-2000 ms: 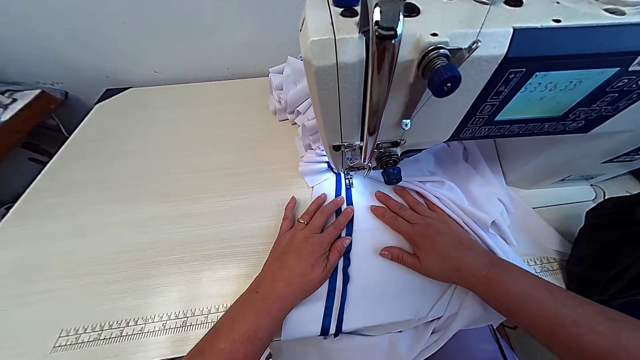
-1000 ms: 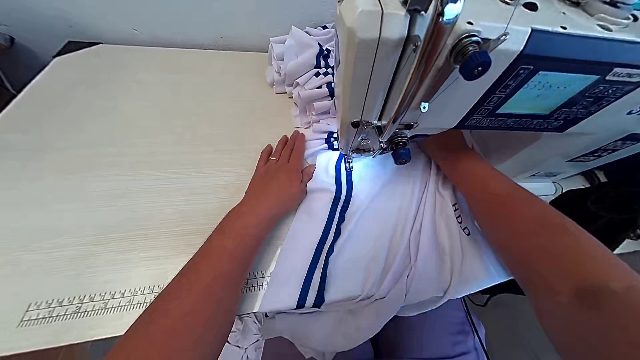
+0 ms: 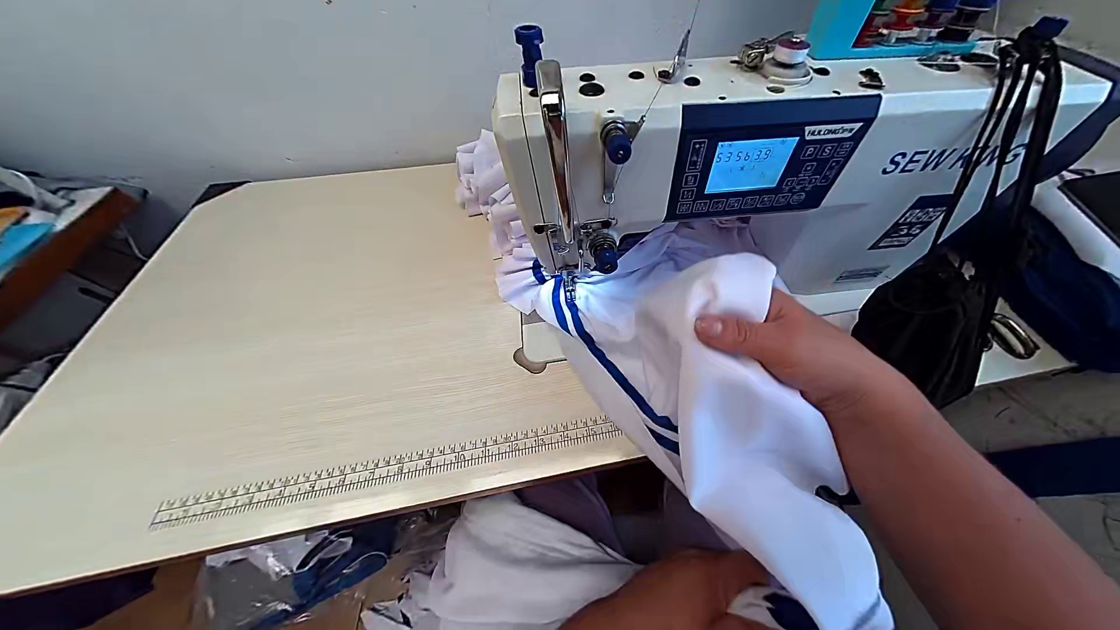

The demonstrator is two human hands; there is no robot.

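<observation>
White fabric (image 3: 744,420) with blue stripes runs from under the presser foot (image 3: 570,287) of a white industrial sewing machine (image 3: 647,175) and drapes over the table's front edge. My right hand (image 3: 787,341) grips a raised fold of it to the right of the needle area, thumb on top. Low in the view, below the table edge, my left hand (image 3: 674,586) is among the hanging white cloth; its fingers are mostly hidden. Gathered white cloth (image 3: 486,179) is bunched behind and left of the machine head.
The pale sewing table (image 3: 332,332) has a ruler tape (image 3: 385,468) along its front. A black drawstring bag (image 3: 927,319) hangs from the machine's right side. Thread spools (image 3: 910,22) stand in a blue holder on top. Plastic-wrapped items (image 3: 280,577) lie below the table.
My left hand has left the tabletop and gone below the table edge. My right hand has come out from beside the needle area and lifted the fabric. The view has shifted widely.
</observation>
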